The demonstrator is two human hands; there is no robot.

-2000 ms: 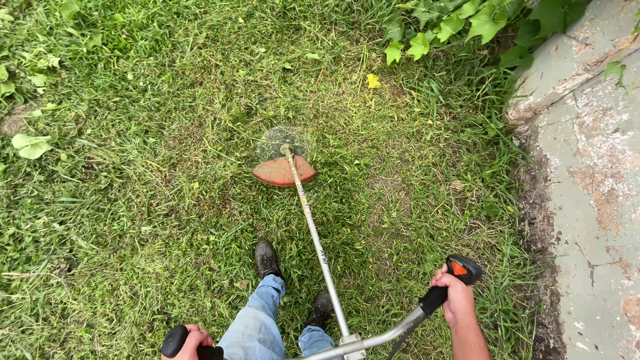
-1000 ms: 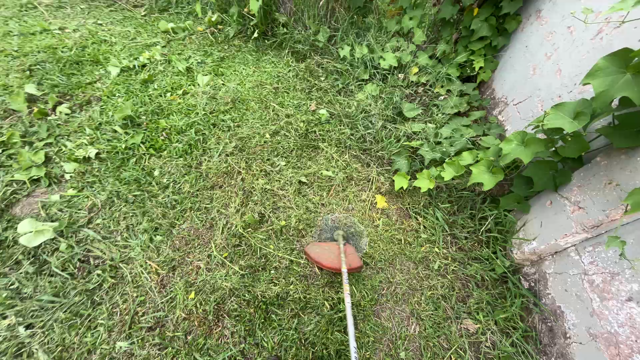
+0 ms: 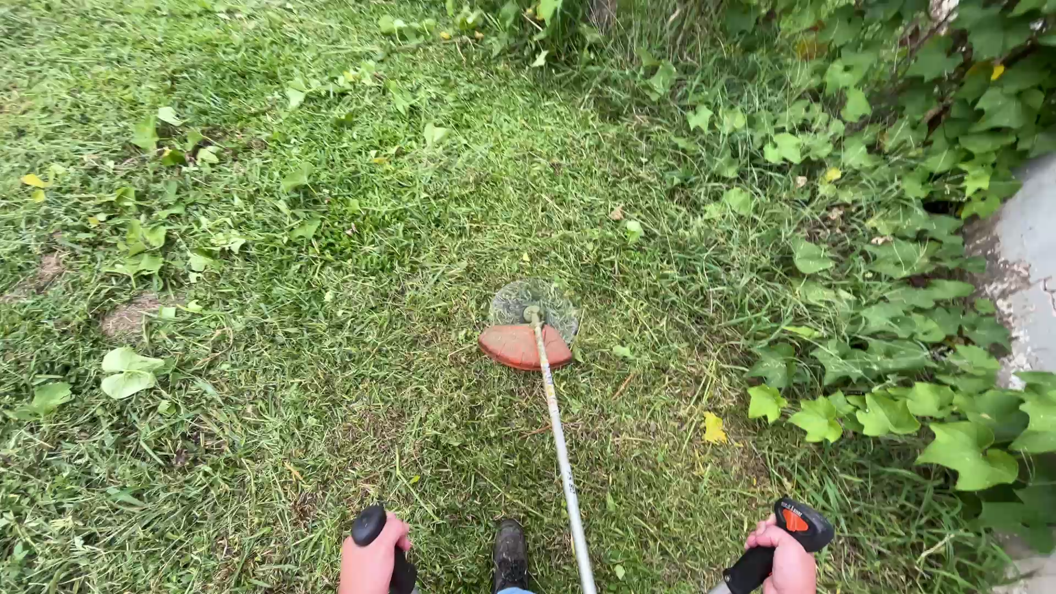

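My left hand (image 3: 376, 554) is closed around the black left handlebar grip of a brush cutter, at the bottom edge. At the lower right, my right hand (image 3: 784, 557) grips the other black handle, whose end carries an orange control. The tool's metal shaft (image 3: 563, 454) runs up the middle between my hands to an orange-red guard (image 3: 525, 346) low over the grass. Just beyond the guard, the cutting head (image 3: 534, 309) is a see-through, blurred disc, so it is spinning. The crossbar joining the handles is out of frame.
Short grass and loose cuttings (image 3: 346, 363) surround the cutter. Leafy vines (image 3: 899, 330) spread along the right side against a weathered wall (image 3: 1031, 264). A yellow leaf (image 3: 714, 428) lies right of the shaft. A dark boot (image 3: 511, 554) shows at the bottom.
Both hands, out of frame one second ago, are in view again. The cutting head has moved forward past the yellow leaf, toward the taller growth.
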